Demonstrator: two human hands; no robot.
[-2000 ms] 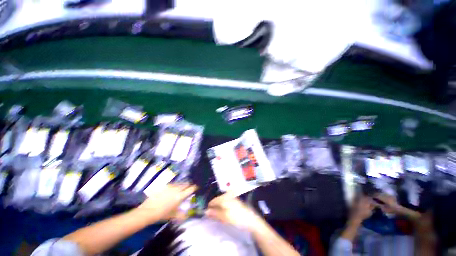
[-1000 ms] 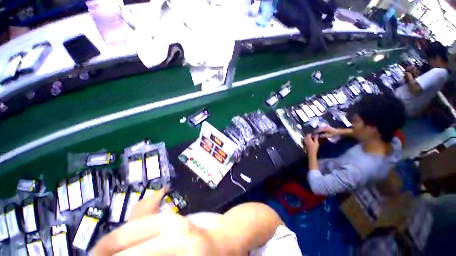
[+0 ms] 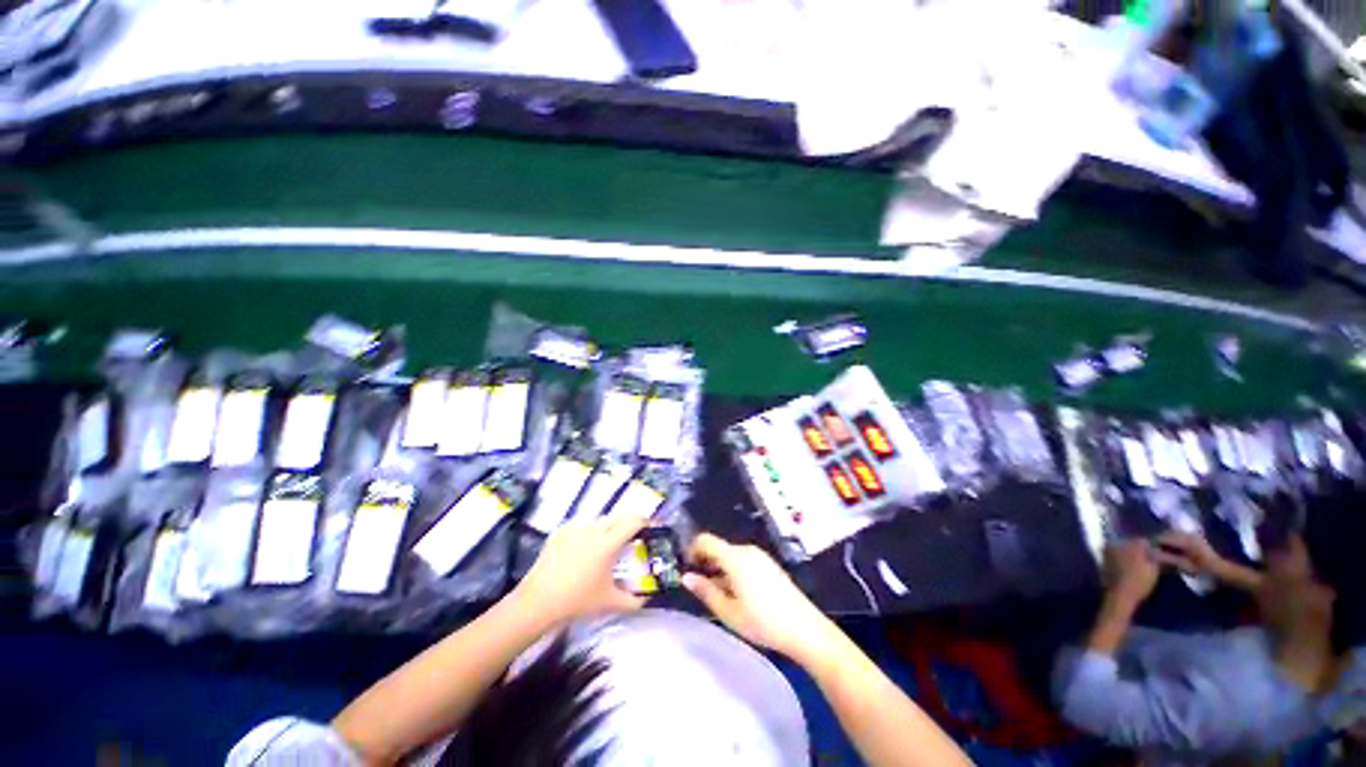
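My left hand [image 3: 587,570] holds a battery pack [image 3: 647,564] at the bottom centre. The pack's dark board end and yellow strip show past the fingers; the rest is hidden. My right hand [image 3: 742,589] is at the board end with its fingertips pinched together; whatever may be between them is too small to tell. The white battery tester [image 3: 791,507] stands just beyond my right hand, its red-orange number displays [image 3: 847,457] lit. A thin white cable [image 3: 860,578] lies near the tester's front edge.
Many battery packs [image 3: 288,532] lie in rows on clear crinkled bags at left. Bagged packs [image 3: 989,432] stand right of the tester. A green conveyor belt [image 3: 450,292] with scattered packs [image 3: 833,336] runs behind. A neighbouring worker's hands [image 3: 1166,561] are at right. White cloth [image 3: 974,180] hangs opposite.
The view has swung back from the right-hand workers to the bench. The hands, large and blurred a second ago, are now smaller and close together at the pack's board end.
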